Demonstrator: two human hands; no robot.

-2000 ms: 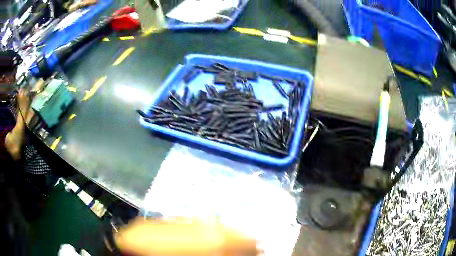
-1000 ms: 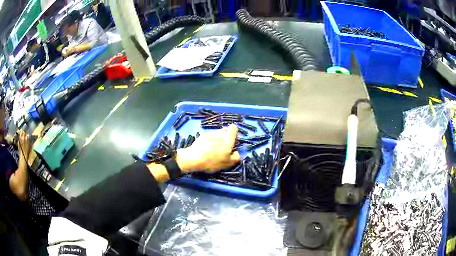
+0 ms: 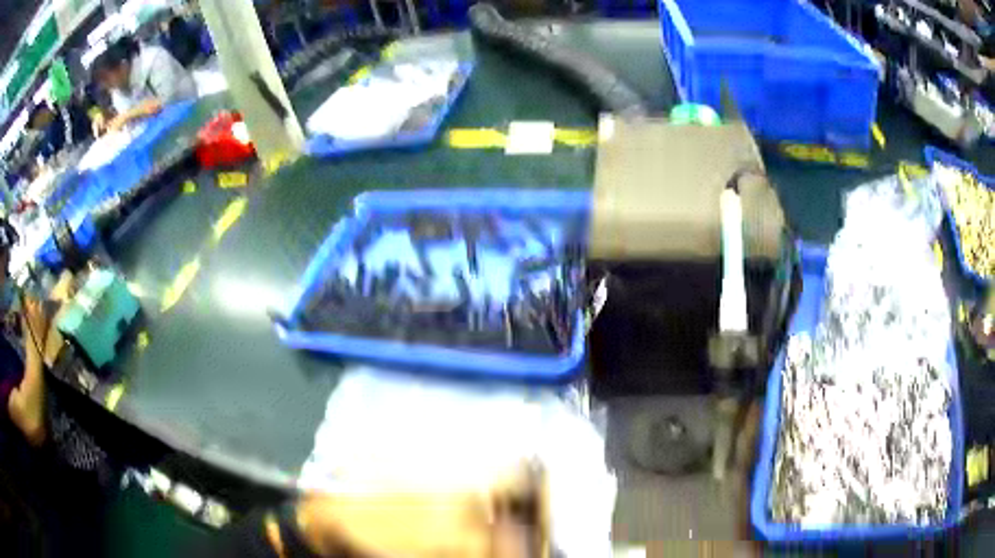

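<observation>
My left hand point(image 3: 420, 523) is a blurred shape at the bottom edge, partly cut off, over the clear plastic bag point(image 3: 458, 420); its fingers and anything in it cannot be made out. My right hand is not in view. The blue left tray point(image 3: 426, 363) holds many slim black barrels point(image 3: 404, 322), blurred, beyond the bag. The bench press point(image 3: 685, 202) stands right of the tray, with its pale handle point(image 3: 732, 262) upright and a small round base point(image 3: 672, 431). The blue metal-parts tray point(image 3: 862, 534) at the right is heaped with small silver parts point(image 3: 856, 447).
A clear liner bag point(image 3: 889, 262) lies at the top of the metal-parts tray. A deep blue bin point(image 3: 780, 93) and a ribbed hose point(image 3: 556, 60) are behind the press. Another tray point(image 3: 382, 142) stands at the back. People point(image 3: 147, 82) are at the left.
My left hand was among the barrels in the left tray a second ago; it has come back to the bottom edge. The view has shifted, showing more of the right side.
</observation>
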